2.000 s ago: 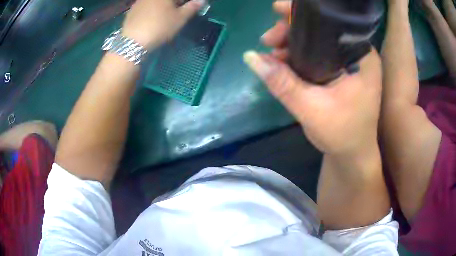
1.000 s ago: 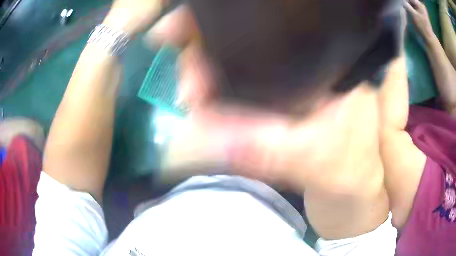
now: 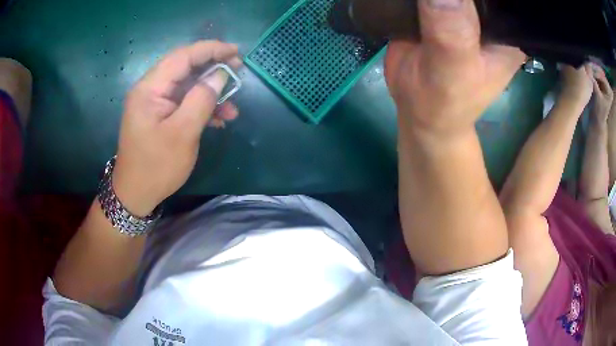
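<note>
My left hand (image 3: 172, 111), with the metal-band wristwatch, pinches a small rounded-square housing (image 3: 233, 86) with a light rim and a green patch inside, left of the screw tray. My right hand (image 3: 446, 74) is closed around the thick black electric screwdriver (image 3: 547, 27), which lies sideways at the top right and is cut off by the frame edge. Its dark nose points left over the green screw tray (image 3: 287, 101). The tray lies on the bench with a grid of small holes; dark specks are massed near its upper right end. The bit is not clearly visible.
The shiny dark green bench (image 3: 263, 162) has scattered dark specks at upper left. Another person's arm (image 3: 540, 162) and hands are close on the right. A person's arm (image 3: 15, 88) shows at the left edge. A small silvery piece (image 3: 533, 65) lies beyond my right hand.
My left hand has come back nearer and now shows the housing. My right hand and screwdriver, blurred across the view before, are now over the tray's right side. The view has shifted.
</note>
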